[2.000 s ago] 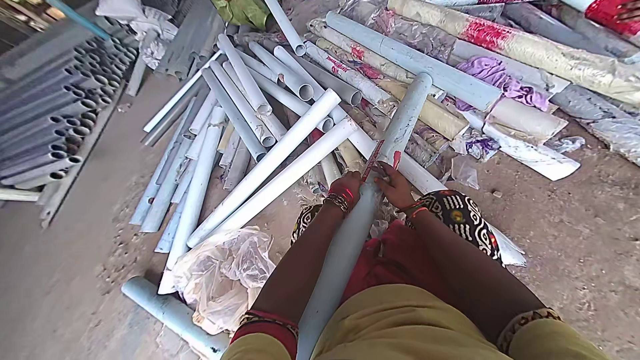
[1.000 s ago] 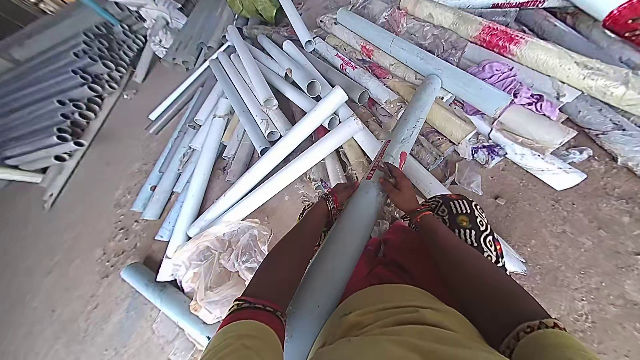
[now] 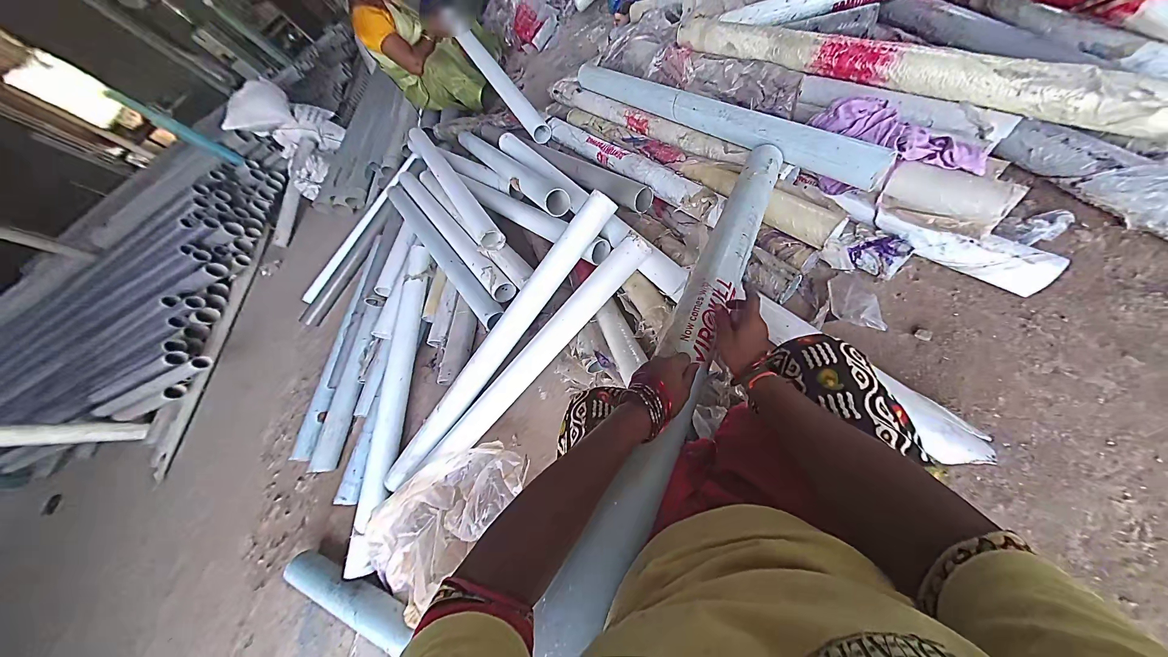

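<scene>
A long grey plastic pipe (image 3: 730,233) with red print slants from my lap up to the pipe pile. My left hand (image 3: 668,383) lies on its left side, fingers bent over the surface. On its right side, beside the print, rests my right hand (image 3: 741,336). Whether either hand truly grips the pipe cannot be told; the fingers are partly hidden. The pipe's far end meets a light-blue pipe (image 3: 730,119) that lies crosswise. Left of my hands, white pipes (image 3: 511,338) lie in a loose heap.
A crumpled clear plastic bag (image 3: 447,511) and a short blue pipe (image 3: 347,598) lie at lower left. Stacked grey pipes (image 3: 119,301) fill the left side. Plastic-wrapped rolls (image 3: 876,68) lie at upper right, with a purple cloth (image 3: 899,137). A person (image 3: 424,59) sits at the top beside a pipe.
The red print on the pipe has turned more into view. My left hand has come up onto the pipe's side. The view has tilted up, so the person at the top now shows more.
</scene>
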